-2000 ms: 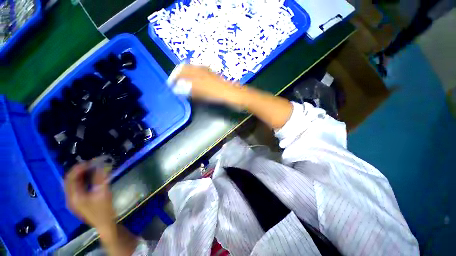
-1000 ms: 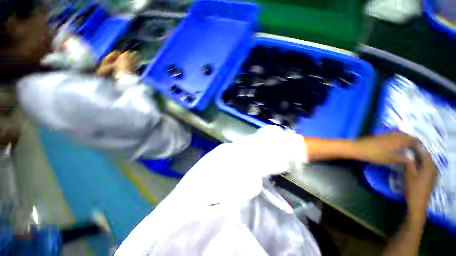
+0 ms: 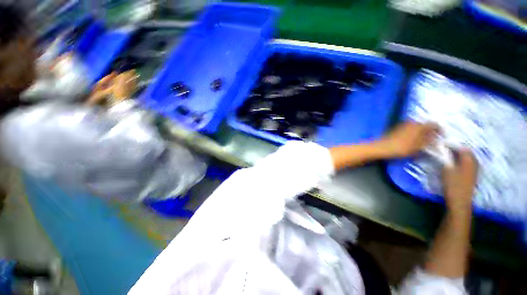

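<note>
My left hand (image 3: 411,140) and my right hand (image 3: 461,176) are close together over the near left part of the shallow blue tray (image 3: 399,176) of white plastic inserts (image 3: 491,138). Both are blurred. Something pale shows between the fingertips, but I cannot tell whether it is held or lies in the tray. To the left, a shallow blue tray (image 3: 370,118) holds a heap of black plastic housings (image 3: 300,95).
A deep blue bin (image 3: 211,55) with a few black pieces (image 3: 180,89) stands left of the housings tray. Another person's striped sleeve (image 3: 104,150) and hands (image 3: 115,86) are at the far left. A blue rim shows at the top right.
Since one second ago the whole view has shifted, with the trays now further left and slightly higher. My hands remain over the insert tray, a little further apart. Earlier, my left hand was by the housings.
</note>
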